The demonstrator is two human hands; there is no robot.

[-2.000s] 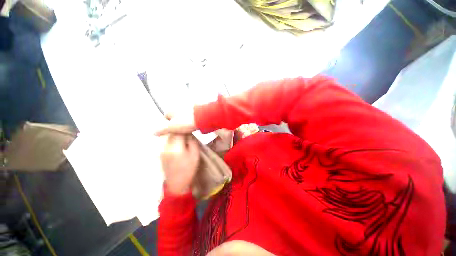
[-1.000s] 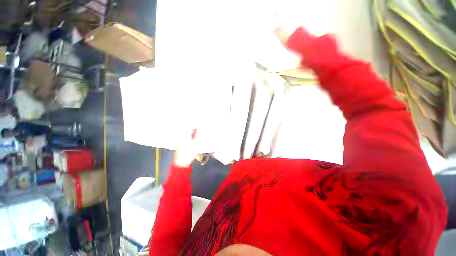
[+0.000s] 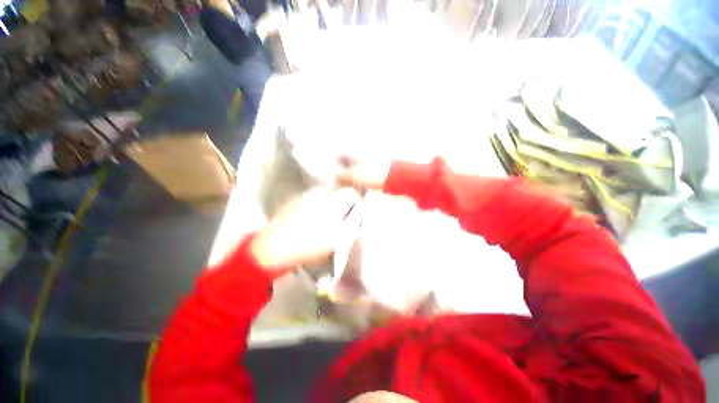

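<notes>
A pale bag body [image 3: 348, 264] lies at the table's near edge in front of me, badly washed out. A thin dark line, perhaps its mouth edge, runs between my hands, and a greyish part shows beyond my left hand. My left hand [image 3: 296, 230] is on the bag from the left and seems to grip it; its fingers are washed out. My right hand [image 3: 359, 175] is at the bag's far end, small and blurred, with the fingers bent; its hold cannot be made out.
The white table [image 3: 473, 275] is overexposed. A heap of grey-olive pieces with yellow edges [image 3: 583, 153] lies on its right side. Pale upright pieces stand along the far edge. A tan flat shape [image 3: 183, 169] is beyond the left edge, above a dark floor with yellow lines.
The view has swung, bringing the yellow-edged heap inward. My right hand has come from its far reach back to the bag, close to my left hand. My left hand has moved onto the bag in front of me.
</notes>
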